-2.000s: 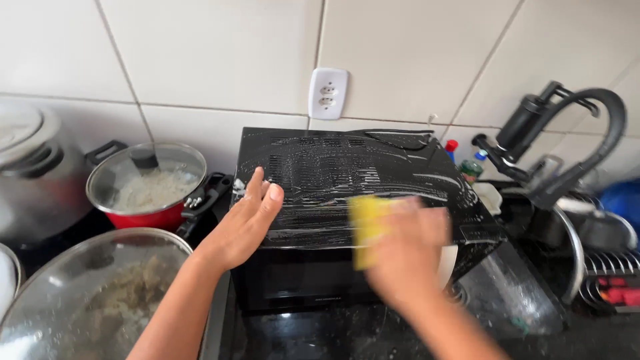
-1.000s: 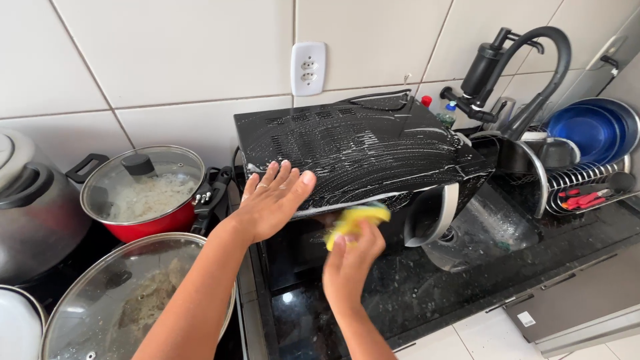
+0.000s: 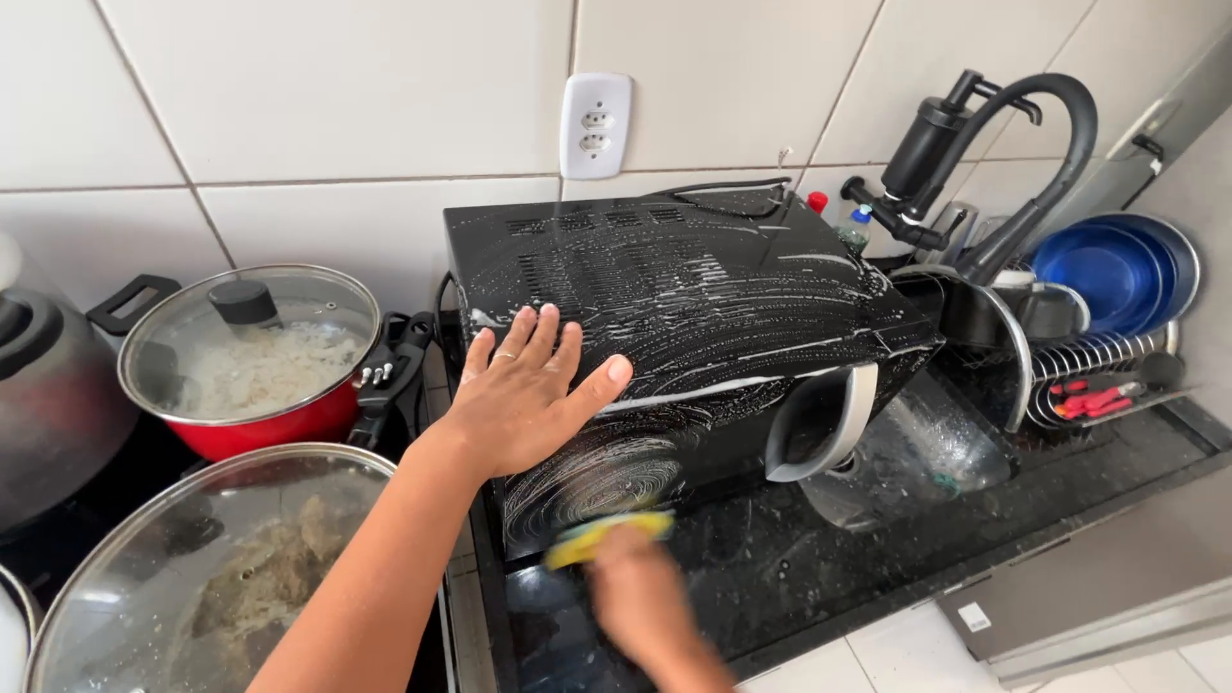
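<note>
A black microwave oven [image 3: 664,279] stands on the dark stone counter, streaked with white suds on its top and front. My left hand [image 3: 529,395] lies with spread fingers on the top's front left edge, a ring on one finger. Blurred, my right hand [image 3: 630,577] grips a yellow sponge [image 3: 606,537] against the lower left part of the microwave's front. Suds form curved swirls just above the sponge. The microwave's pale curved door handle [image 3: 852,423] sticks out at the right of the front.
At left on the stove are a red pot [image 3: 255,423] with a glass lid, a large glass-lidded pan [image 3: 221,587] and a metal pressure cooker [image 3: 58,404]. To the right stand a sink [image 3: 905,452], a black faucet [image 3: 1049,183] and a dish rack [image 3: 1107,356] with blue bowls [image 3: 1107,274].
My right hand and the sponge have moved from the top's front edge down onto the microwave's front, where swirls of suds now show. My left hand remains at the top's front left edge.
</note>
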